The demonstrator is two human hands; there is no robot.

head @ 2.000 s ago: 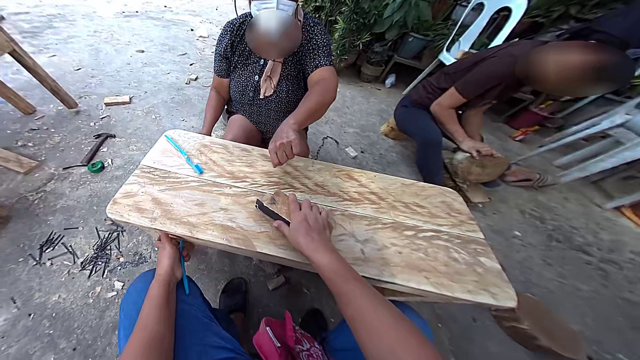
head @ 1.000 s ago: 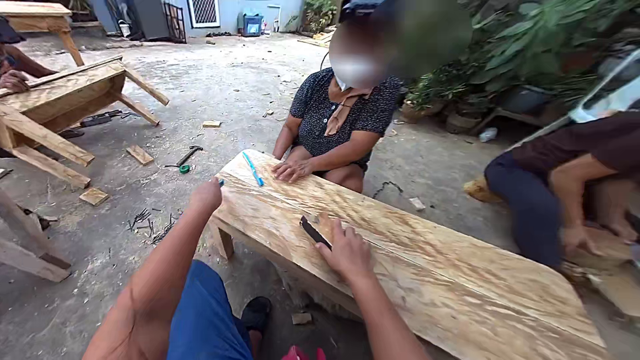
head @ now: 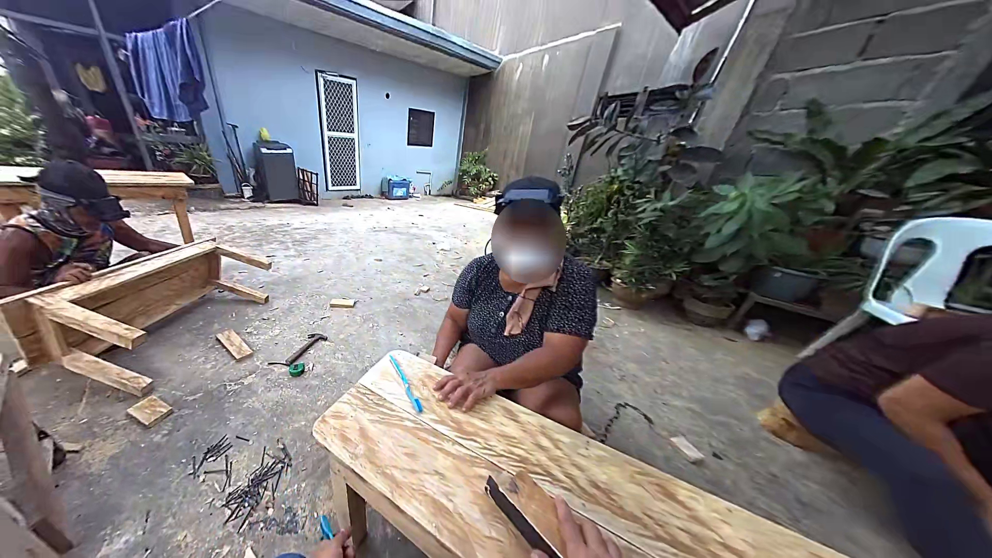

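At the bottom edge, my left hand [head: 335, 547] holds a slim blue-handled object [head: 326, 527], beside the near leg of a low wooden table [head: 434, 457]. My right hand [head: 581, 536], partly cut off by the frame, grips a dark flat strip [head: 515, 511] low over the tabletop. Against the strip lies a brown flat piece [head: 541, 500], whose material I cannot tell. A blue toothbrush-like object [head: 405, 384] rests near the table's far left end. Close to it, the hand of a person [head: 467, 389] seated across lies flat on the wood.
Left of the table, several dark nails [head: 256, 484] are scattered on the concrete, with a claw hammer [head: 304, 349], a green tape measure [head: 296, 370] and wood offcuts [head: 234, 344]. Another person handles an overturned wooden table [head: 139, 298]. A person crouches at right near a white plastic chair [head: 930, 267].
The view has tilted up and swung left. The seated person's hand has moved from mid-edge toward the blue toothbrush-like object. My right hand stays with the dark strip.
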